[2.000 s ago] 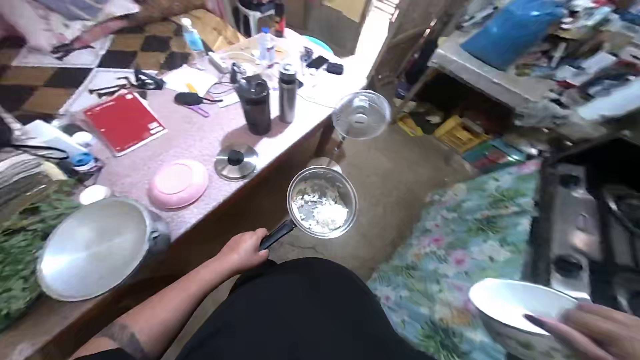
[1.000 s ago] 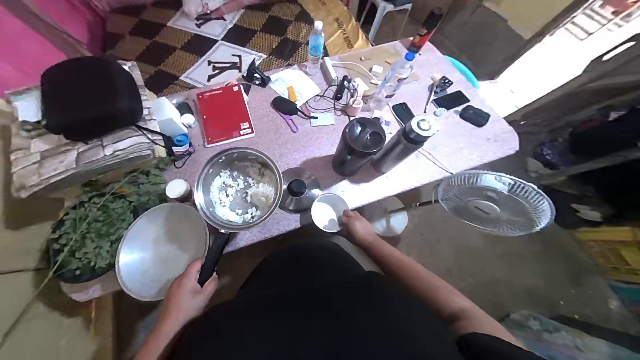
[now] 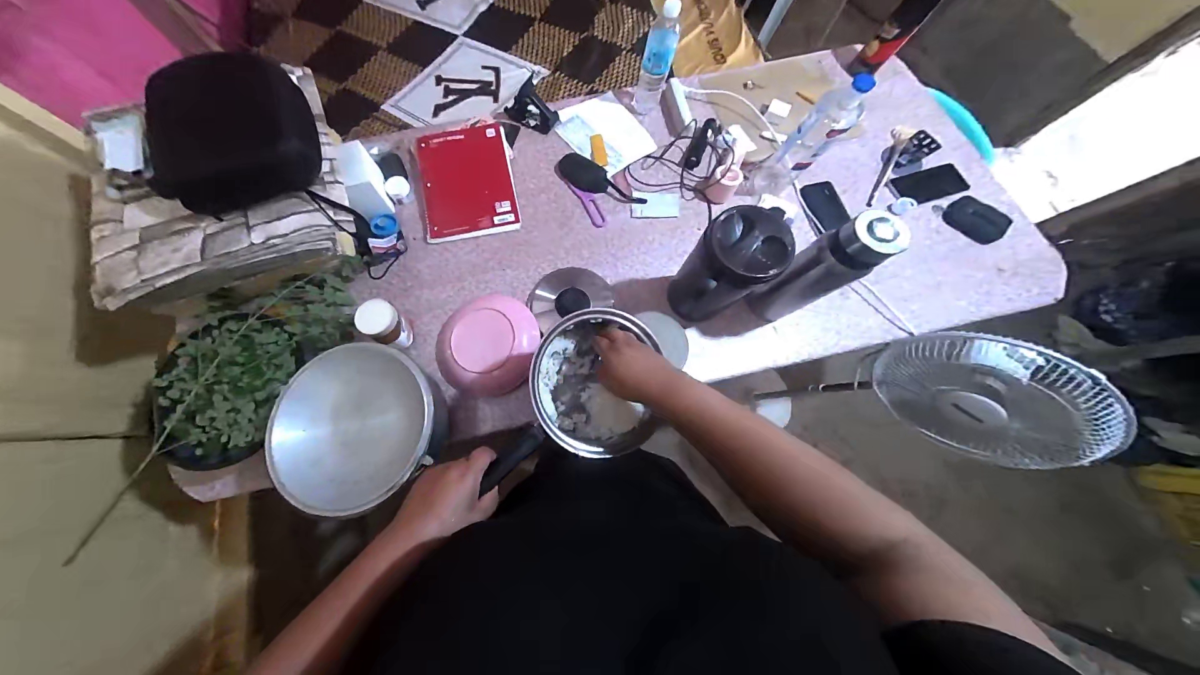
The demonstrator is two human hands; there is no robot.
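Observation:
My left hand [image 3: 448,495] is closed around the black handle of a metal saucepan [image 3: 547,420], which is held at the table's near edge. White food, perhaps cooked rice, lies in the pan and clings to its sides. My right hand [image 3: 626,361] reaches into the pan from the right, its fingertips bent down at the food; whether they pinch anything is hidden. A pale round dish [image 3: 667,339] shows just behind the right wrist. Beyond the pan lies a metal lid with a black knob [image 3: 596,281]. A pink bowl [image 3: 489,345] is left of the pan.
A large aluminium pot [image 3: 347,427] and a leafy potted plant [image 3: 220,384] stand at the left. A black tumbler [image 3: 731,262] and a steel flask [image 3: 830,262] stand beyond my right forearm. A fan [image 3: 1003,398] is at the right. Cables, phones and bottles lie farther back.
My right hand held a white bowl one second ago; now its fingers are inside the saucepan. The pan has moved right, from beside the aluminium pot to the front of the lid.

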